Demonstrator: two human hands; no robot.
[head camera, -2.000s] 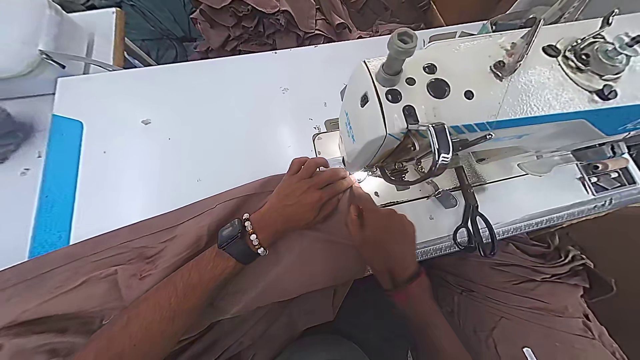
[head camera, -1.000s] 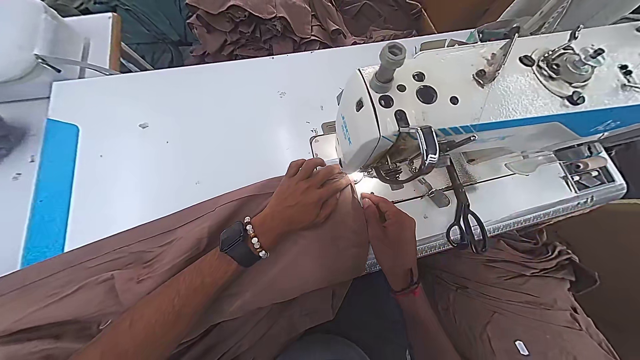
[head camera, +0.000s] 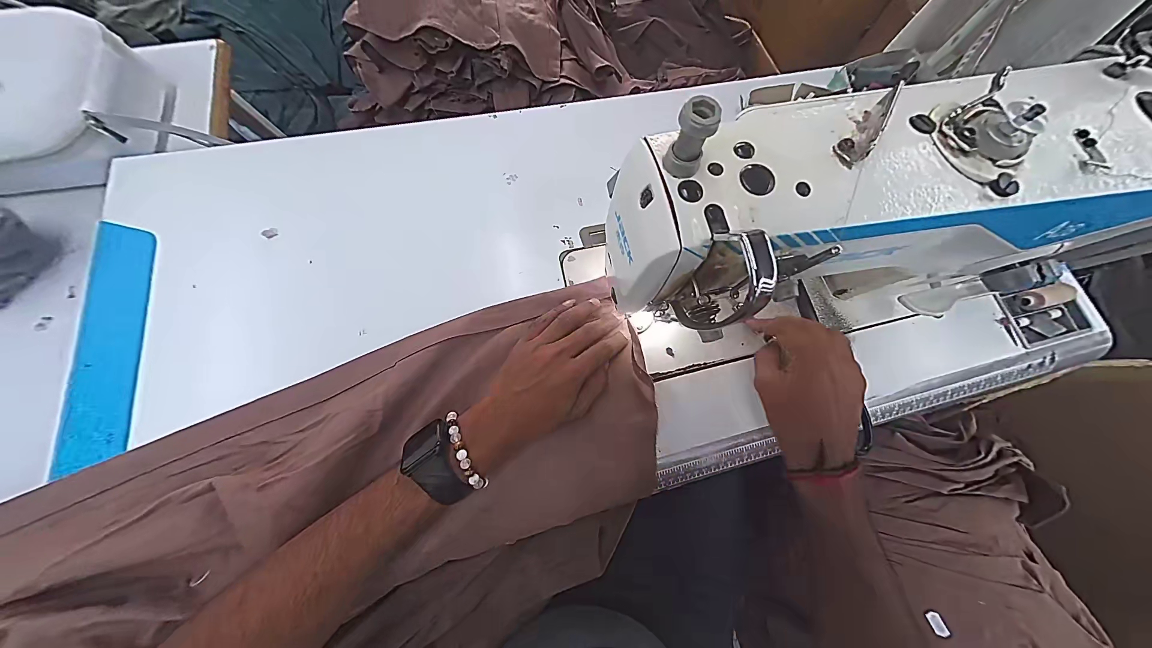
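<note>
My left hand (head camera: 562, 360) lies flat on brown fabric (head camera: 576, 477), its fingertips close to the lit needle area of a white and blue sewing machine (head camera: 648, 225). The fabric's edge reaches under the machine head. My right hand (head camera: 805, 387) is off the fabric, to the right, with curled fingers beside the machine's metal thread guard. It covers most of a pair of black-handled scissors (head camera: 865, 430); part of a handle loop shows at its right side. Whether the fingers grip the scissors cannot be told.
The white machine table (head camera: 360, 225) has a blue left edge panel and a measuring scale along its front. Piled brown fabric (head camera: 468, 54) is behind it, and more brown fabric (head camera: 954, 531) hangs at the lower right. A thread spool (head camera: 1044, 297) sits in a recess at right.
My right hand has left the fabric edge near the needle and moved right, over the scissors that lay uncovered before. My left hand has stayed on the fabric.
</note>
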